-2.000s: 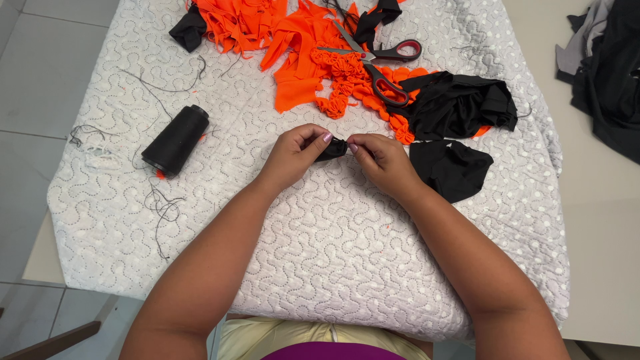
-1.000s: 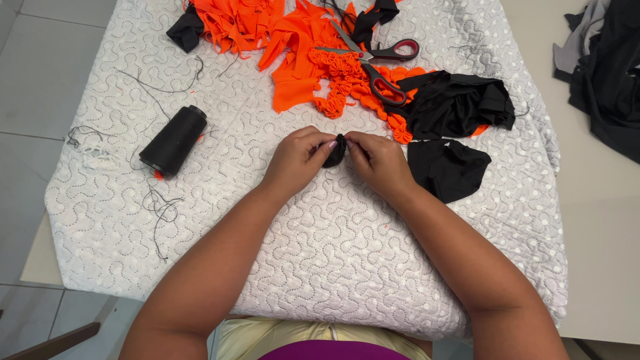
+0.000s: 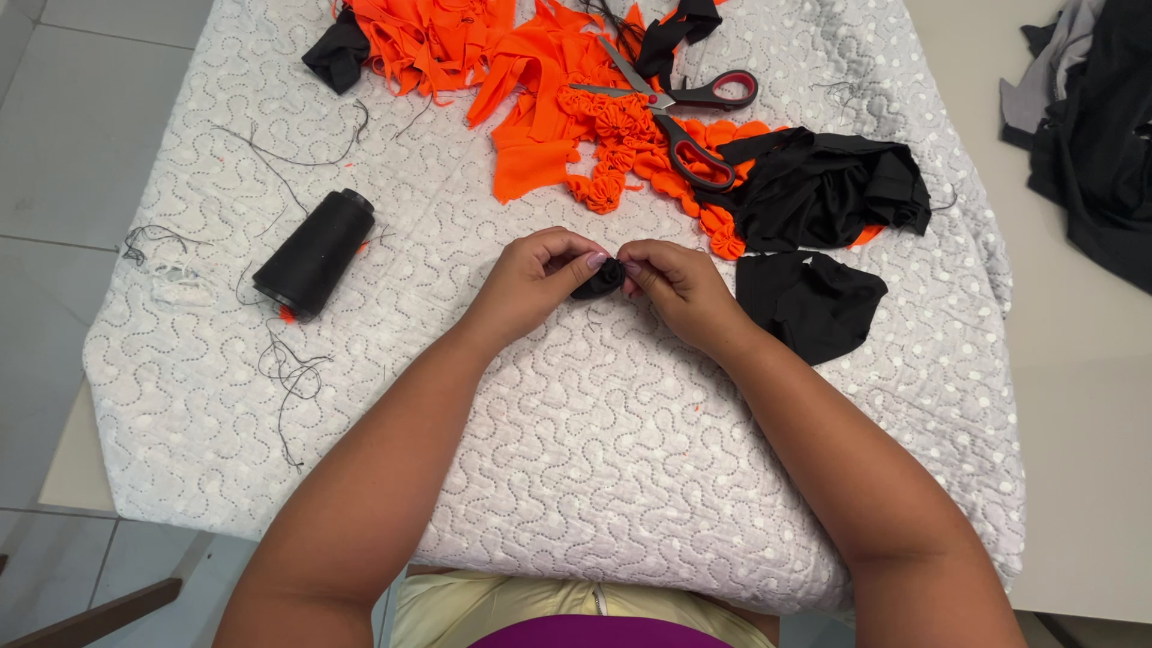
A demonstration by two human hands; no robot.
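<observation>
Between my two hands is a small gathered piece of black fabric (image 3: pixel 600 280). My left hand (image 3: pixel 543 274) pinches its left side between thumb and fingers, and my right hand (image 3: pixel 677 286) pinches its right edge. Whether a needle is held there cannot be seen. Right of my right hand lies a flat black fabric piece (image 3: pixel 814 304). A cone of black thread (image 3: pixel 315 252) rests on its side to the left. Beyond my hands, open scissors (image 3: pixel 661 101) with black and red handles lie on gathered orange fabric rosettes (image 3: pixel 621 126), beside a crumpled black cloth (image 3: pixel 819 189).
A white quilted cover (image 3: pixel 621 468) lies over the table. Orange fabric strips (image 3: pixel 441 40) and a black scrap (image 3: pixel 339 52) are at the back. Loose black threads (image 3: pixel 292 378) lie at the left. Dark and grey garments (image 3: pixel 1093 153) sit at the far right.
My hands have stayed near the same place while the fingers shifted on the black piece. It looks more bunched and rounded than two seconds ago.
</observation>
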